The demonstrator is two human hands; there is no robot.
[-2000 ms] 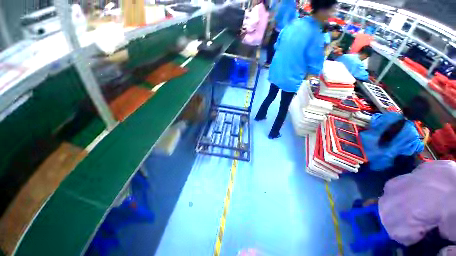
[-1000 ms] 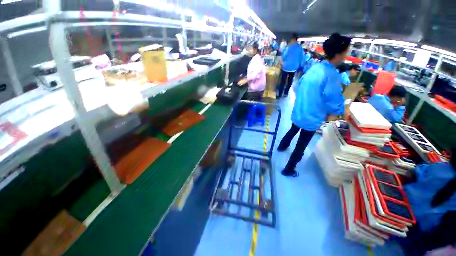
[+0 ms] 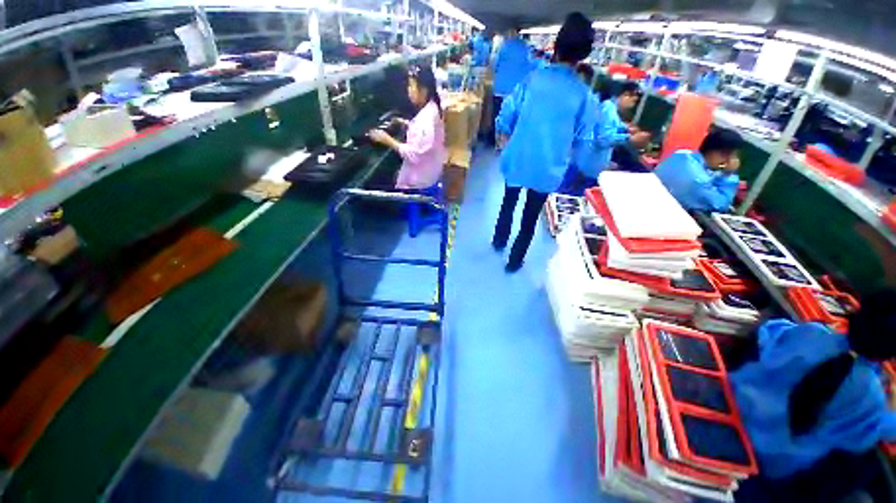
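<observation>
Neither of my hands is in the picture. Nearest in front of me, low on the floor, is a dark blue platform trolley (image 3: pixel 378 393) with an upright handle at its far end and nothing on its slatted frame. To its left runs the long green belt (image 3: pixel 211 329). Reddish-brown boards (image 3: pixel 169 273) lie on the belt. A black foam tray (image 3: pixel 322 165) lies farther along it, with a small light item on top.
Stacks of red-and-white framed trays (image 3: pixel 648 211) stand right of the aisle. A person in a blue smock (image 3: pixel 546 123) stands in the aisle. A seated person in pink (image 3: pixel 422 142) is at the belt. Cardboard cartons (image 3: pixel 460 147) are behind. A white box (image 3: pixel 201 432) is under the belt.
The view has moved forward, so the trolley, belt and tray stacks look closer. The standing person in blue has moved farther up the aisle and now has their back to me.
</observation>
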